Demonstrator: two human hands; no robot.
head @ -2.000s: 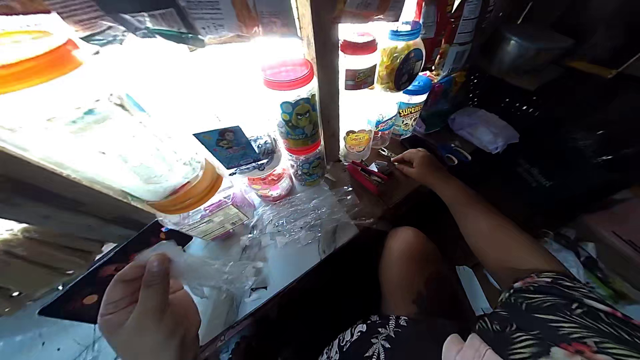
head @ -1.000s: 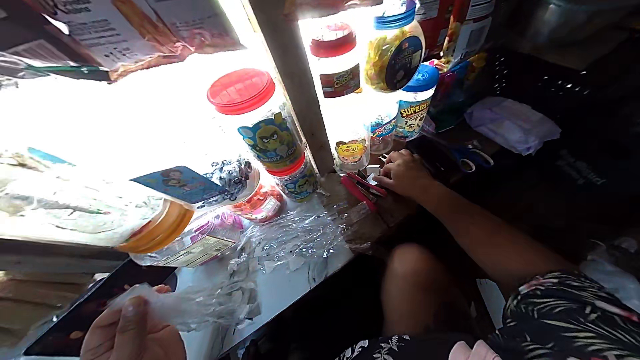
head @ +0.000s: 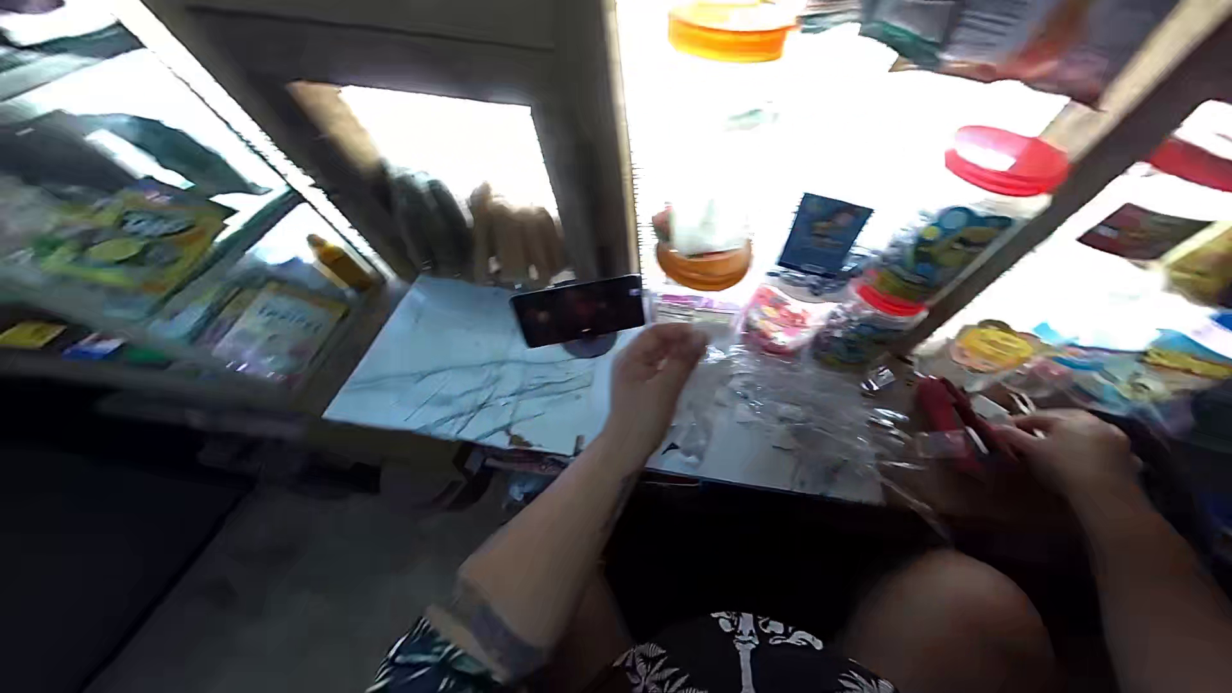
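Observation:
My left hand is over the marble-patterned counter, with its fingertips at the edge of a heap of clear plastic bags; some clear film seems pinched between thumb and fingers. A dark smartphone leans just left of that hand. At the right, my right hand rests by a red tool or stapler-like object on the brown surface, its fingers at small pale pieces. Blur hides whether it grips anything.
Behind the bags stand a red-lidded jar, a smaller red-lidded jar and an orange-lidded jar. A blue card stands among them. Wooden posts divide the shelves, and packets lie at the left. My knees are below the counter.
The view has swung far to the left, bringing the phone and the left shelves into sight. My left hand, still at the clear plastic, now shows with its forearm. My right hand remains near the red object.

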